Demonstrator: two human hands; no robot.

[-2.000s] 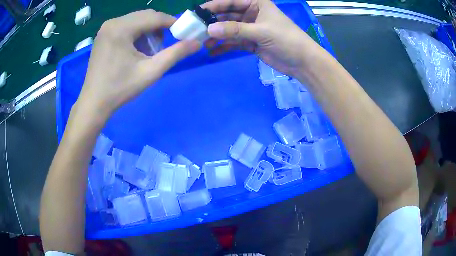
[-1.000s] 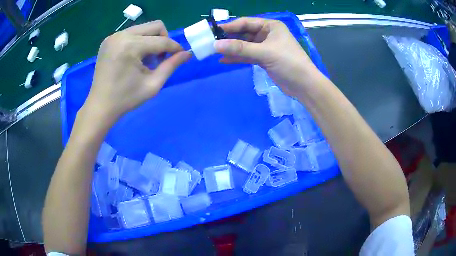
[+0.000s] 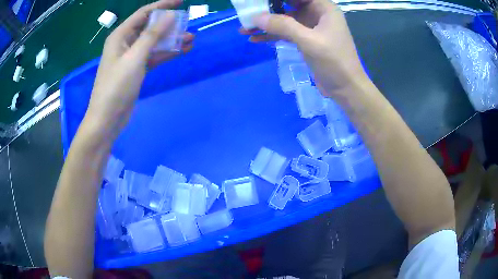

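Note:
My left hand (image 3: 123, 60) holds a clear plastic cover (image 3: 170, 30) between thumb and fingers, above the back left of the blue bin (image 3: 185, 120). My right hand (image 3: 322, 43) holds a white unit (image 3: 251, 12) near the top edge of the view; part of the unit is cut off there. A dark part shows between the unit and the right fingers. The two hands are apart. Loose clear covers (image 3: 241, 192) lie along the near side and right side of the bin.
The green belt (image 3: 71, 32) beyond the bin carries several white units (image 3: 107, 19) with thin tails. A pale rail (image 3: 41, 113) runs beside it. A crumpled clear bag (image 3: 469, 71) lies on the dark table (image 3: 398, 65) at the right.
My left hand has moved away from the white unit and now shows a clear cover in its fingers. My right hand has moved up and right with the unit. White units on the belt have shifted left.

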